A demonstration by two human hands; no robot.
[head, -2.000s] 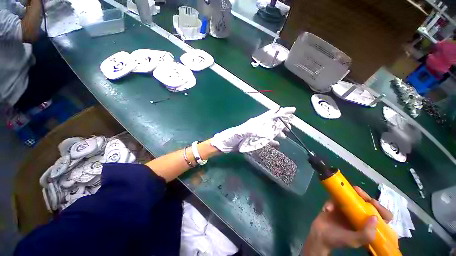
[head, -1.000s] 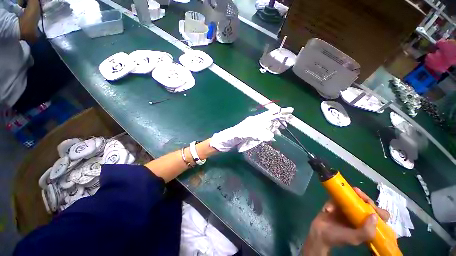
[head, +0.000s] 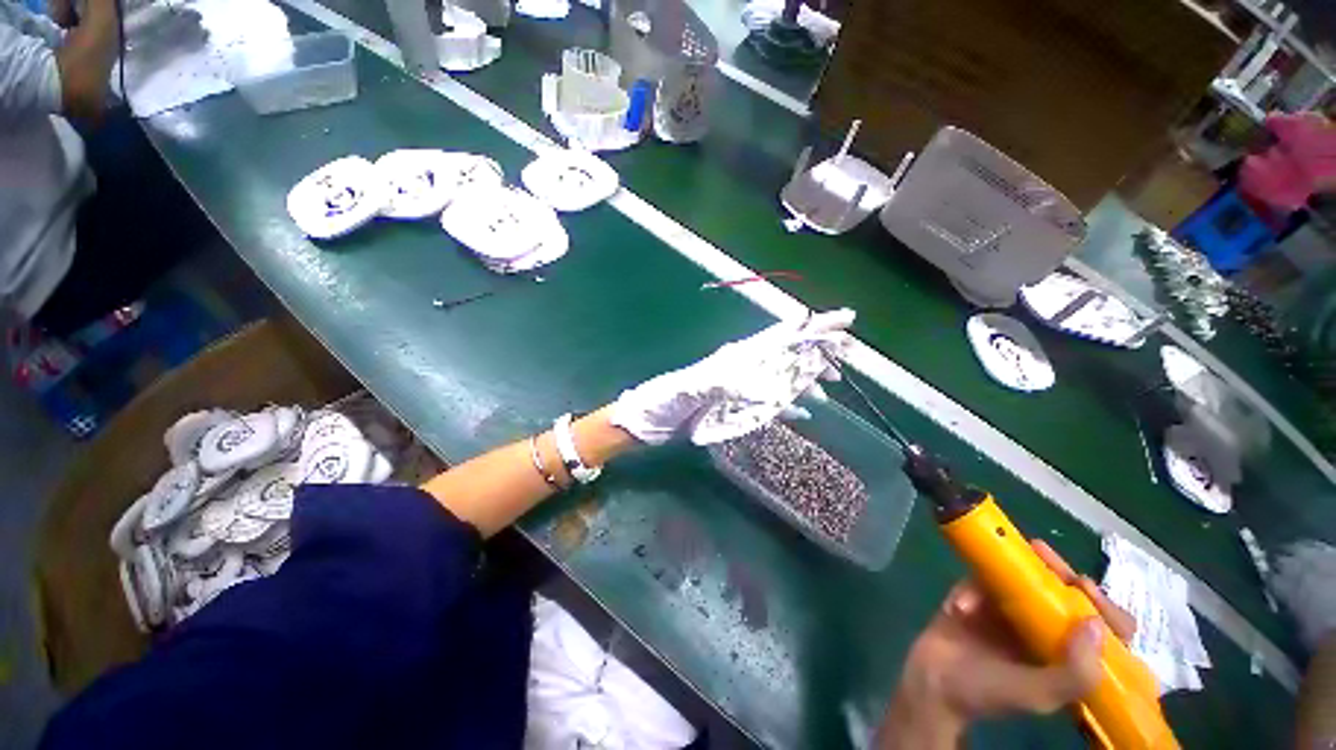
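Note:
My right hand (head: pixel 1004 659), bare, is closed around the orange-yellow electric screwdriver (head: pixel 1048 608) at the lower right. Its long thin bit (head: pixel 876 413) points up and left to the fingertips of my left hand. My left hand (head: pixel 740 384) wears a white glove and is over the upper end of the screw tray (head: pixel 884 539). Its fingers are together near the bit tip; whether they pinch a screw is too small to tell. Small screws (head: pixel 806 484) lie heaped in the clear tray. Several white base plates (head: pixel 506 227) lie on the green bench at the upper left.
A carton (head: pixel 73 586) piled with base plates stands at the lower left. A pale rail (head: pixel 689 246) divides bench and belt. Housings (head: pixel 979 213), a bracket part (head: pixel 838 191) and plates (head: pixel 1011 352) are on the belt. A thin dark stick (head: pixel 488 293) lies near the plates. Another person's arm (head: pixel 91 66) is upper left.
The belt parts have shifted toward the lower right. A blurred hand has appeared at the right edge. My two hands and the screwdriver have barely moved.

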